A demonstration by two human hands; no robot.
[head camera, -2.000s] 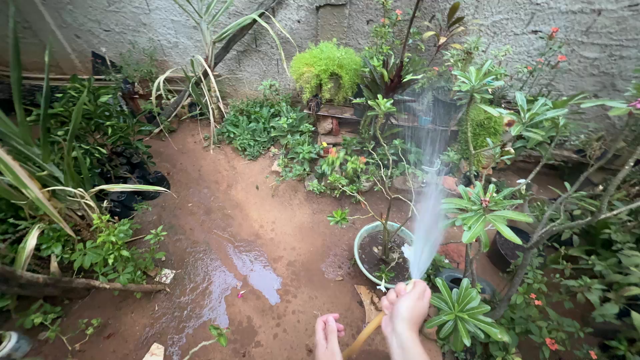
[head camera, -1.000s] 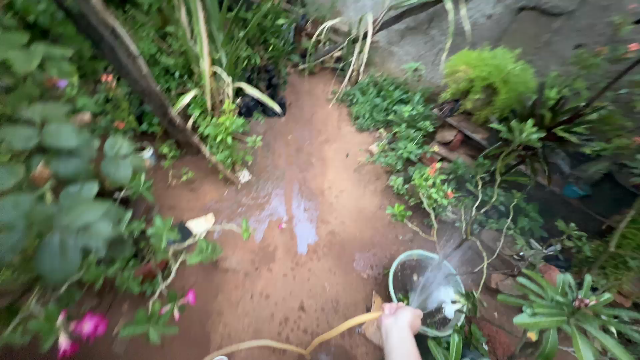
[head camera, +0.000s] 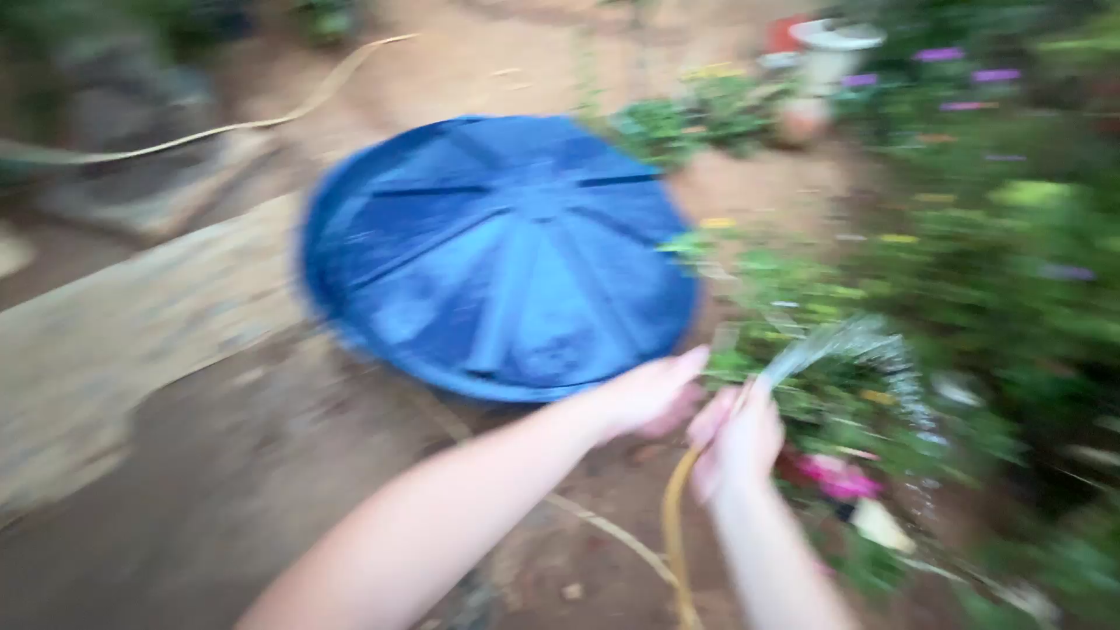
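Note:
My right hand point(head camera: 739, 437) is closed around the end of a yellow garden hose point(head camera: 672, 516), low right of centre. Water point(head camera: 840, 346) sprays from the hose end and arcs to the right over green plants point(head camera: 814, 289). Just left of it, my left hand point(head camera: 661, 394) reaches out near the rim of a large round blue plastic lid point(head camera: 525, 254) with radial ribs. That hand is blurred; whether its fingers touch the hose or hold anything is not clear. The hose hangs down from my right hand to the bottom edge of the view.
A pale paved strip point(head camera: 175, 341) runs along the left. More hose point(head camera: 219, 131) lies at the upper left. A white pot point(head camera: 836, 52) stands at the top right beside a reddish container point(head camera: 787, 39). Pink flowers point(head camera: 836, 477) grow close to my right hand.
The view has swung far away from the pale green pot and wall to the blue lid. The spray, which fell into the pot, now arcs over other plants. My left hand is back in view.

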